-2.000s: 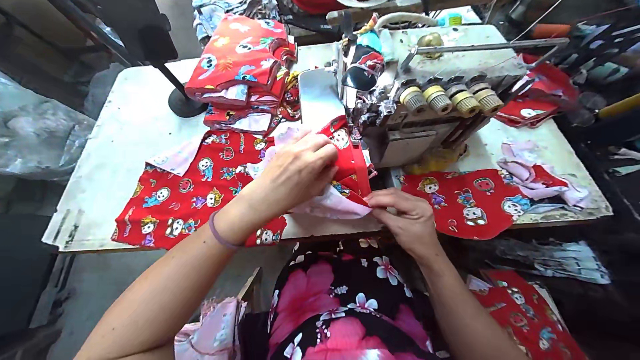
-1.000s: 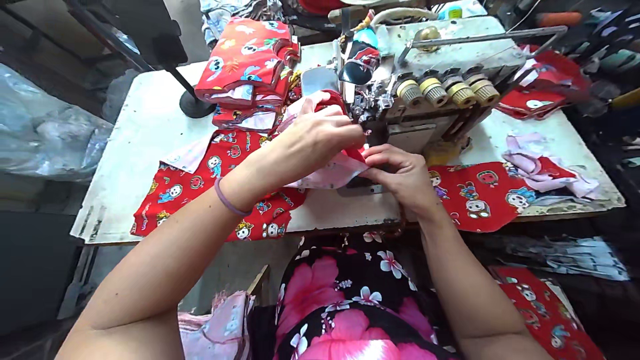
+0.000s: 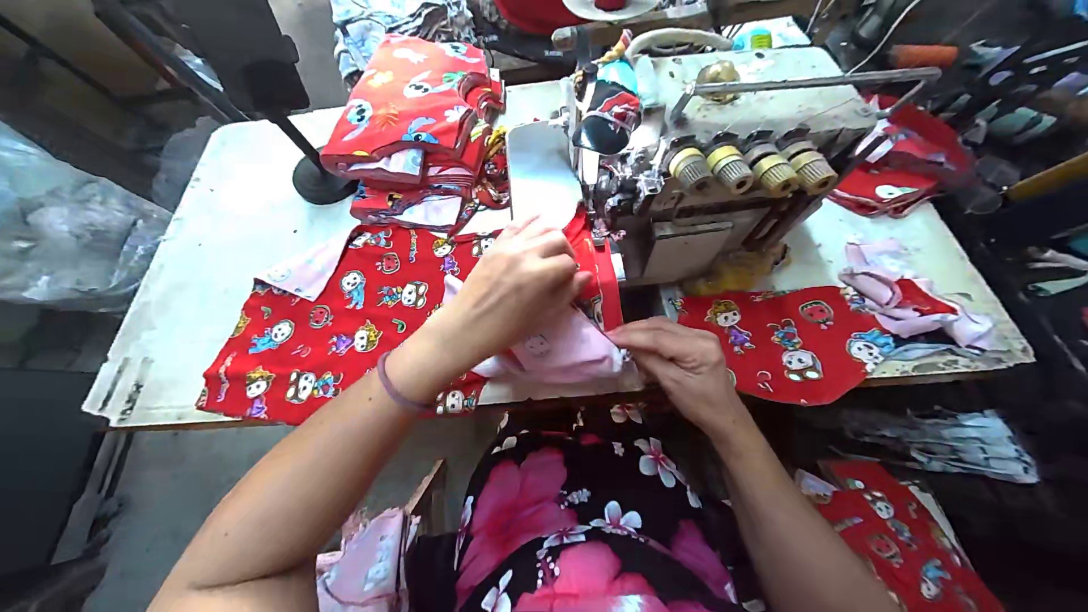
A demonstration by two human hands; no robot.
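An overlock sewing machine (image 3: 748,127) stands on a white worktable (image 3: 195,255). At its presser foot lies a piece of red printed fabric (image 3: 597,272) with a pale pink side (image 3: 565,348) folded toward me. My left hand (image 3: 527,280) rests on this piece, fingers curled over it, just left of the foot. My right hand (image 3: 680,361) pinches the near right edge of the same piece between thumb and fingers. Flat red printed fabric (image 3: 340,331) is spread left of the hands, and another red printed piece (image 3: 782,340) lies to the right.
A folded stack of red fabric (image 3: 408,110) sits behind my left hand, beside a black stand base (image 3: 323,178). Pink and red scraps (image 3: 918,306) lie at the table's right. More red fabric (image 3: 901,527) is below the right edge, pink fabric (image 3: 365,561) below the left.
The pink side bunched under my left hand a second ago now lies lower and flatter, with red fabric showing at the foot. My right hand has moved toward the table's front edge.
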